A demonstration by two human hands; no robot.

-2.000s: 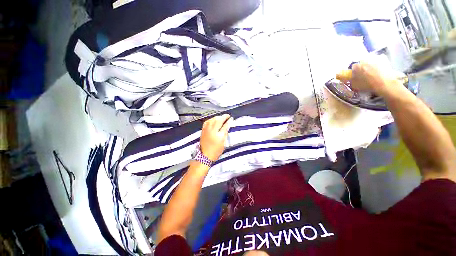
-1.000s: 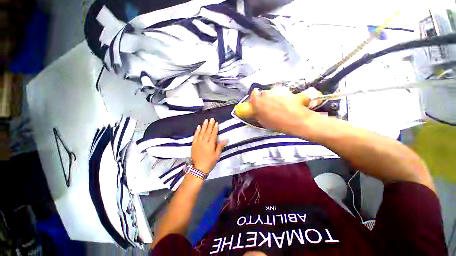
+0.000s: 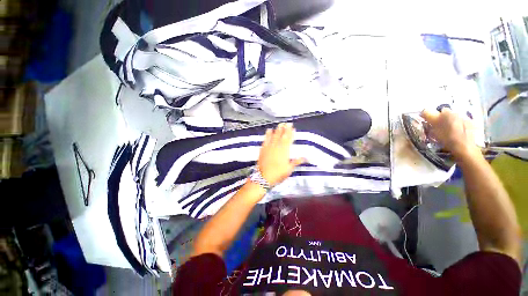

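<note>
A striped fabric piece point(image 3: 226, 152) lies curved along the near side of the narrow black padded board point(image 3: 338, 123). My left hand point(image 3: 279, 155) rests on the piece near its middle, fingers apart, palm down. My right hand point(image 3: 448, 132) is closed on the steam iron point(image 3: 421, 137) at the right, over the pale iron rest point(image 3: 410, 164); the handle is mostly hidden by the hand. More pressed striped strips point(image 3: 324, 180) hang along the board's near edge.
A crumpled striped heap point(image 3: 191, 75) lies behind the board, against a larger black padded board point(image 3: 307, 10). A fanned bundle of striped pieces point(image 3: 128, 202) and a clothes hanger point(image 3: 84, 173) lie at the left. A round white object point(image 3: 380, 223) is below the table edge.
The iron has moved from the board, where it was one second ago, back to the right. My left hand has moved right along the fabric, and the piece now curves more over the board.
</note>
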